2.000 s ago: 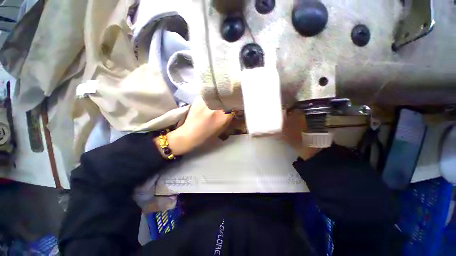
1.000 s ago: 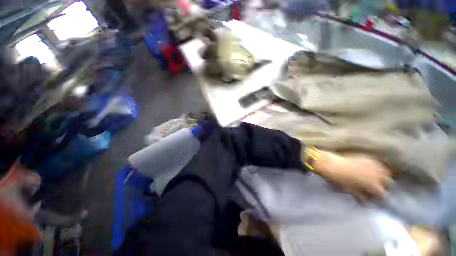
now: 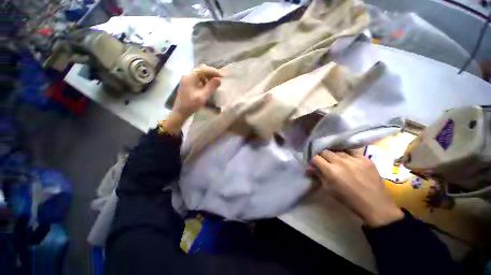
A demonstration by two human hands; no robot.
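The beige garment shell point(image 3: 258, 75) lies crumpled on the white table in front of me. Its pale grey-white lining point(image 3: 242, 180) is spread at the near side and hangs towards the table's front edge. My left hand point(image 3: 198, 92) is at the left edge of the beige cloth, fingers curled, with a bracelet at the wrist; whether it grips cloth cannot be told. My right hand point(image 3: 352, 180) pinches the lining near a narrow dark edging, left of the machine's needle area point(image 3: 401, 161). Its fingertips are partly hidden by cloth.
The cream sewing machine head point(image 3: 452, 137) with a purple mark is at the right, its lamp lit. Another machine point(image 3: 121, 62) stands on the table point(image 3: 177, 32) at the far left. Clear plastic sheeting point(image 3: 414, 37) lies at the back right. Blue items are on the floor at left.
The view has swung from the machine head to the far left and partly back. My left hand has moved from lying over the cloth to its left edge. The cloth is more bunched.
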